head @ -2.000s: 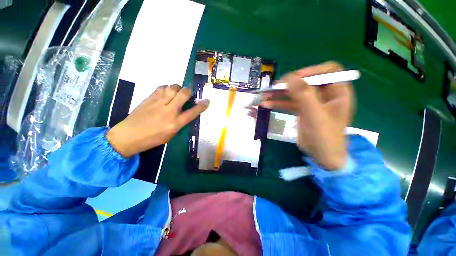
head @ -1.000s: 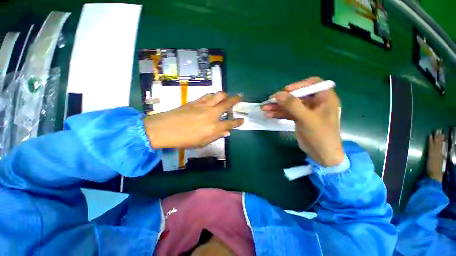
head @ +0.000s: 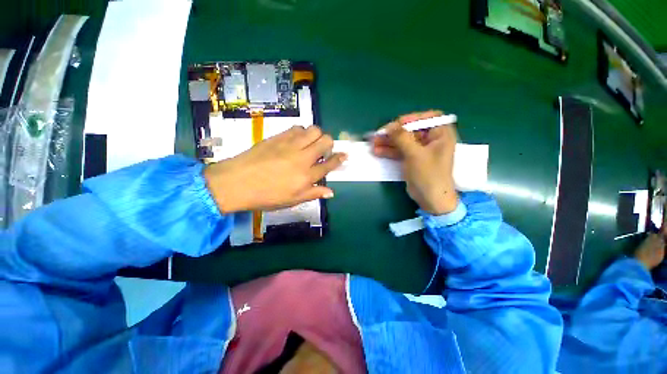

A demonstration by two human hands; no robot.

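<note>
The open tablet assembly lies in front of me, its board with silver shields at the top end and an orange flex cable down its middle. My left hand lies over the tablet's middle and right edge, fingertips at the left end of the white liner strip. My right hand holds the white tweezers, their tip pointing left above the strip's left end. A small pale piece seems to be at the tip; its type is unclear. The right wrist wears a pale strap.
A long white sheet with a black area lies left of the tablet. A crinkled plastic bag is far left. A black strip lies right. More tablets lie at upper right. Another person's hand shows at the right edge.
My left hand has moved from the tablet's left edge across to the strip's end. My right hand has moved from over the tablet to the strip. The whole view has shifted.
</note>
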